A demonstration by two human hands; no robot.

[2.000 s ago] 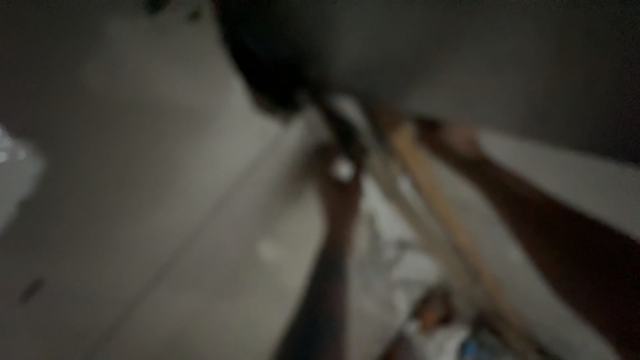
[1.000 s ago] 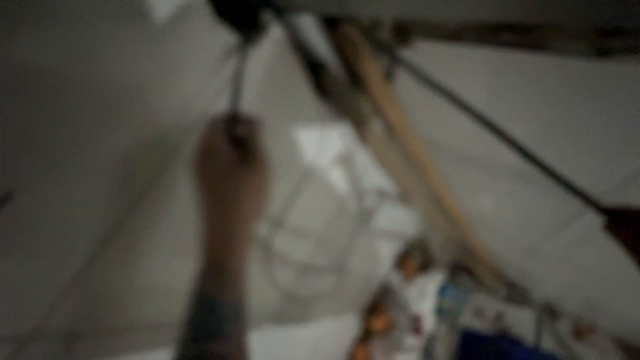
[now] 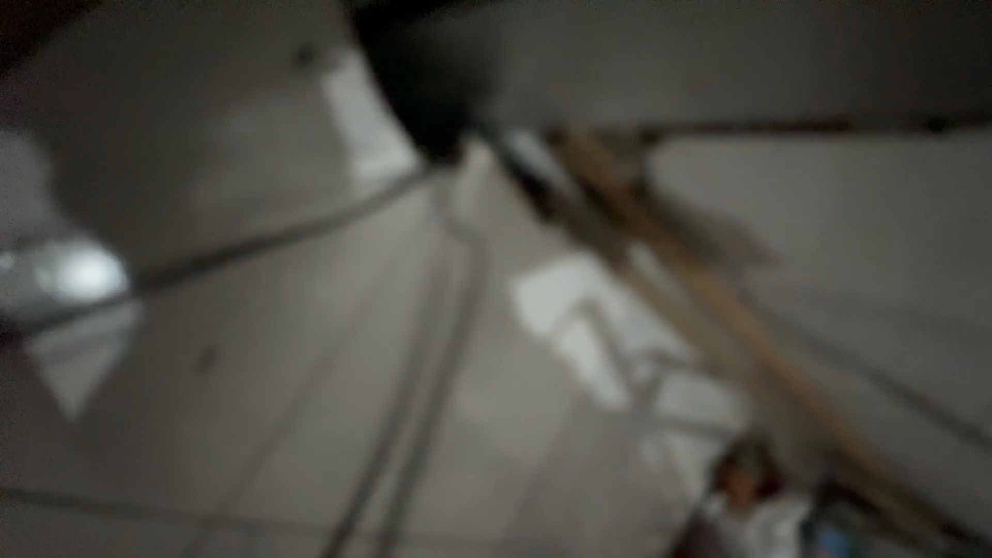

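Neither my left hand nor my right hand can be made out in the head view, which is dark and badly blurred. A dark cord or thin rod runs from the left edge up to a large black object at the top centre. Below that object, dark cord-like lines lead down over the pale tiled floor; some may be shadows. What holds the left end of the cord or rod is hidden beyond the edge.
A long wooden strip slants down to the lower right. Beside it lie white pieces, perhaps paper. Mixed items lie at the lower right. Shiny, clear-looking material is at the left. A dark reddish shape fills the top left corner.
Both hands have left the view; one second ago one gripped a dark cord or rod below the black object. A dark line now reaches the left edge.
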